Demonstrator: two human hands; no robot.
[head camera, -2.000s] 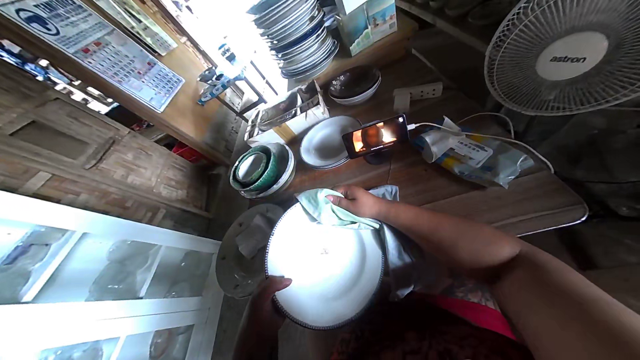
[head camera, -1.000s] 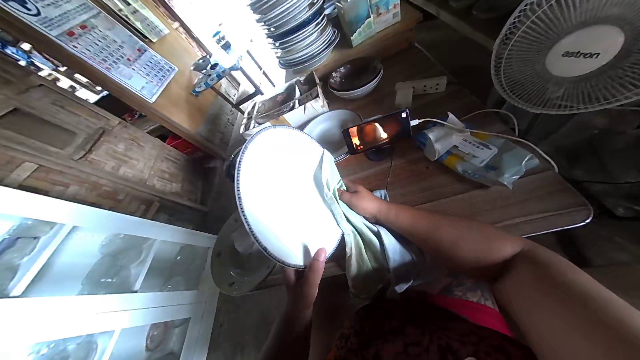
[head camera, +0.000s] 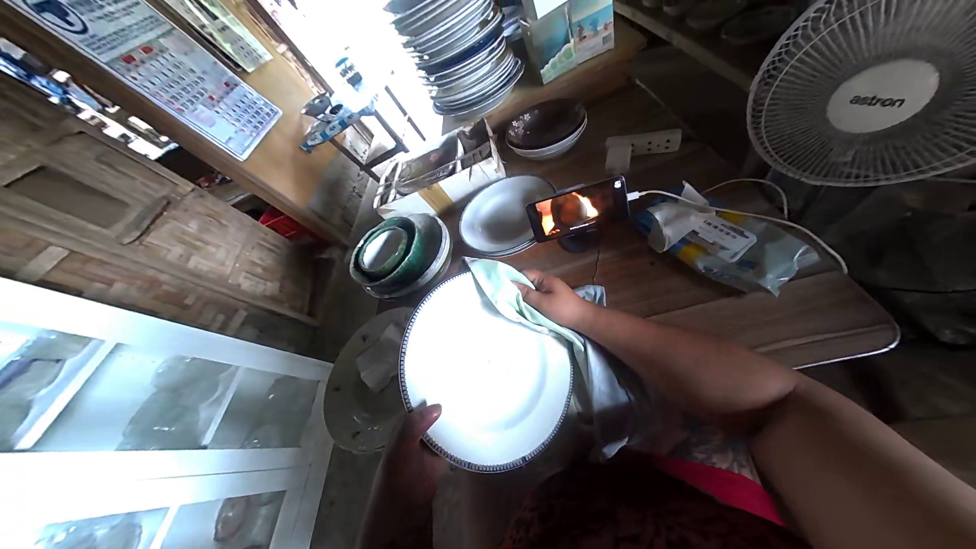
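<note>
A white plate with a dark patterned rim (head camera: 488, 374) is held in front of me, its face lit brightly. My left hand (head camera: 419, 435) grips its lower left edge, the thumb on the rim and the other fingers hidden beneath. At the plate's upper right edge, my right hand (head camera: 553, 297) holds a pale green cloth (head camera: 499, 290) against it; the cloth hangs down to the right. Below and left of the plate, partly covered by it, is a larger dish (head camera: 343, 412) with something crumpled and whitish in it.
On the wooden table (head camera: 823, 320) are green bowls (head camera: 419, 252), white plates (head camera: 496, 217), a dark bowl (head camera: 545, 126), a divided box (head camera: 457, 179), a propped phone (head camera: 579, 210), a power strip (head camera: 648, 142) and a plastic packet (head camera: 732, 244). Stacked plates (head camera: 473, 69) stand behind, a fan (head camera: 877, 99) right, a glass-paned cabinet (head camera: 152, 461) left.
A second ago the plate was tilted higher and further left, with the cloth at its right side. It has come down, and my right hand with the cloth is now at its upper right edge.
</note>
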